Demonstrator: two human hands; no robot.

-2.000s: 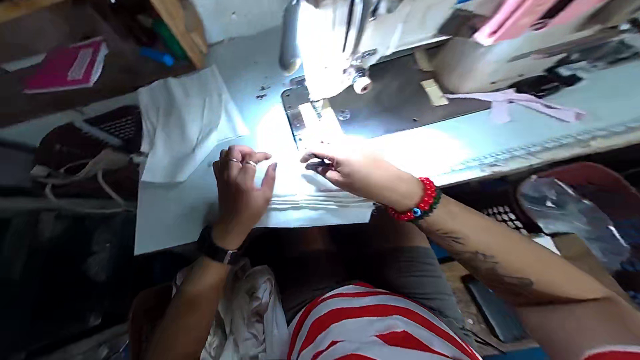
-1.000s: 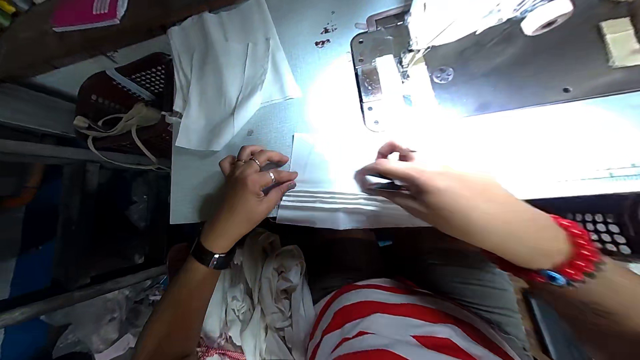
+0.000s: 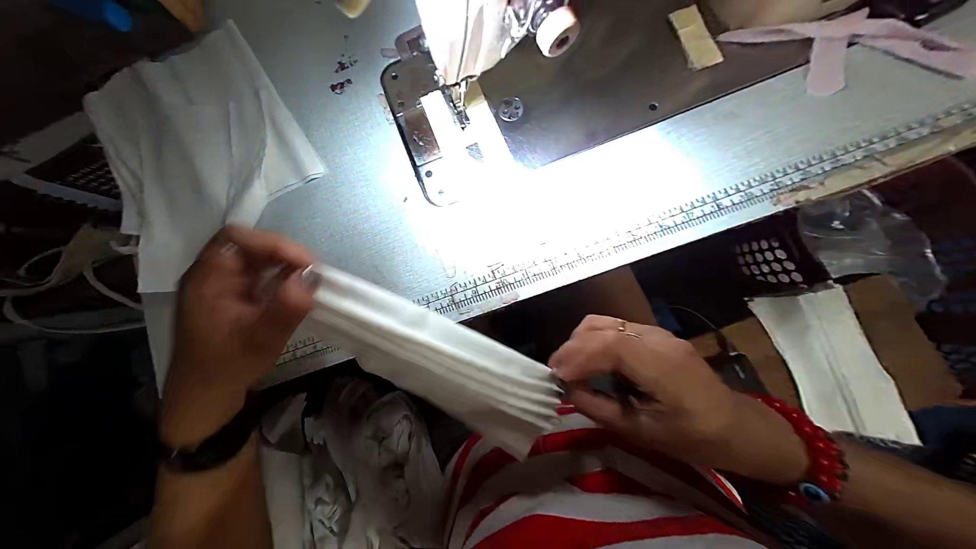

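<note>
A white pleated fabric piece (image 3: pixel 435 343) stretches between my hands, off the table's front edge, sloping down to the right. My left hand (image 3: pixel 244 305) pinches its upper left end. At its lower right end, my right hand (image 3: pixel 640 381) grips the pleats; a small dark object shows partly under those fingers, too hidden to name. The sewing machine's needle and presser foot area (image 3: pixel 461 107) lies beyond, brightly lit. More white fabric pieces (image 3: pixel 191 145) are spread on the table at the left, partly behind my left hand.
A printed ruler scale (image 3: pixel 595 248) runs along the table's front edge. Pink fabric strips (image 3: pixel 831 46) and a beige scrap (image 3: pixel 695 36) lie at the upper right. Crumpled white cloth (image 3: pixel 366 457) is below the table; a white fabric panel (image 3: pixel 839 358) sits on cardboard at the right.
The pleated fabric lay flat on the table under both hands; now it is lifted over the front edge, held between them. My right hand has come toward my body.
</note>
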